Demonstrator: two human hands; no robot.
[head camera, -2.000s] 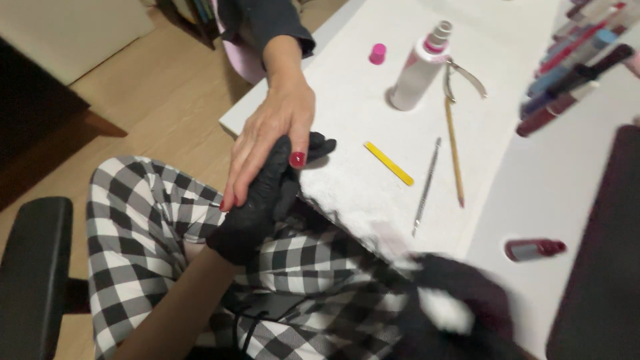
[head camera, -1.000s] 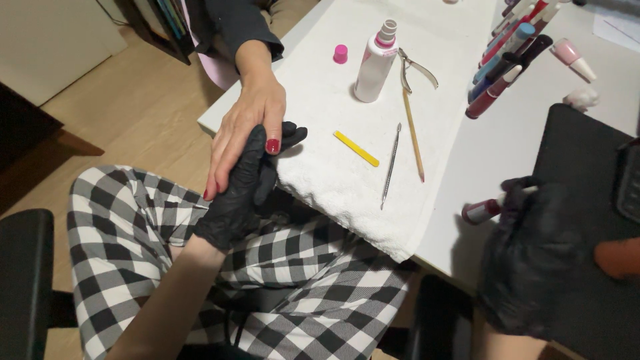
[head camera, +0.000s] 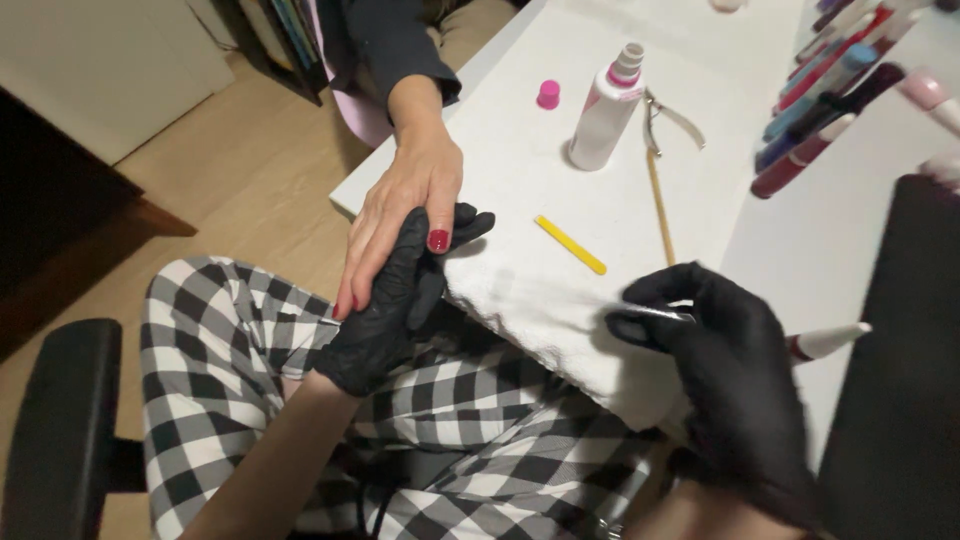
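Note:
My left hand (head camera: 386, 307), in a black glove, supports another person's hand (head camera: 409, 187) with red nail polish from below. My right hand (head camera: 720, 352), also black-gloved, pinches a thin metal manicure tool (head camera: 652, 310) above the white towel (head camera: 540, 315); the tool's far end is blurred. A yellow nail file (head camera: 570, 244) lies on the towel between the hands. Beyond it are a wooden stick (head camera: 660, 206), metal cuticle nippers (head camera: 675, 124), a white pump-neck bottle (head camera: 606, 109) and a pink cap (head camera: 548, 94). A nail polish bottle with white cap (head camera: 829, 341) shows just right of my right hand.
Several nail polish bottles (head camera: 825, 97) stand in a row at the upper right of the white table (head camera: 772, 247). A dark flat object (head camera: 892, 360) lies at the right edge. A black chair armrest (head camera: 64, 420) is at the left, beside my checkered trouser leg.
My right hand has moved left from the polish bottle at the dark object to above the towel. The metal tool that lay on the towel is now in it. The left hand keeps its hold.

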